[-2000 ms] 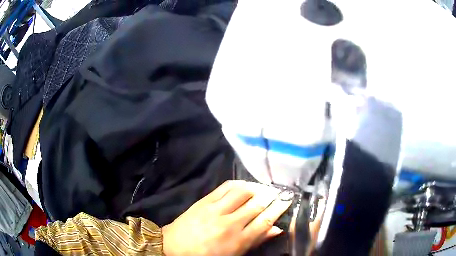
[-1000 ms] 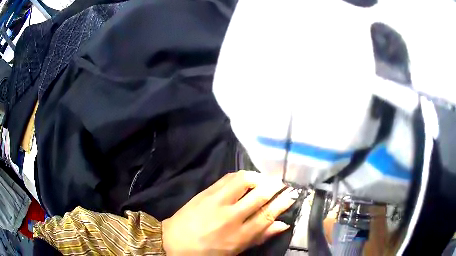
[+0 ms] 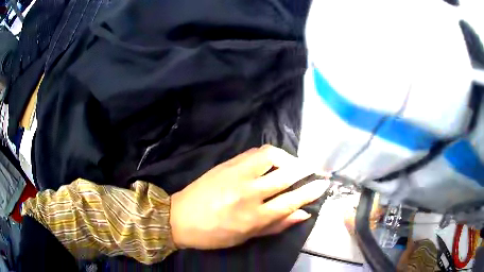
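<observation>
Smooth black lining (image 3: pixel 212 106) spreads widely under and beyond my left hand. My left hand (image 3: pixel 244 199) lies palm down on it, fingers slightly apart, fingertips beside the small metal parts at the needle area (image 3: pixel 342 187). The large white machine head (image 3: pixel 382 64) with a blue stripe fills the right side and hides much of the stitching point. Part of my right hand (image 3: pixel 366 213) shows blurred behind a dark curved bar, with a striped sleeve below; its fingers are mostly hidden. A pale loose thread (image 3: pixel 159 141) lies on the lining.
Dark cloth with thin pale lines (image 3: pixel 63 32) lies at the upper left. Black snips (image 3: pixel 444 254) and red loop handles (image 3: pixel 465 245) are at the lower right. A red object (image 3: pixel 22 201) and grey cloth (image 3: pixel 10 178) are at the left edge.
The view has shifted, so the machine head sits further right and the needle area shows more openly. My left hand stays on the lining. My right hand's sleeve, the snips and the red handles now show.
</observation>
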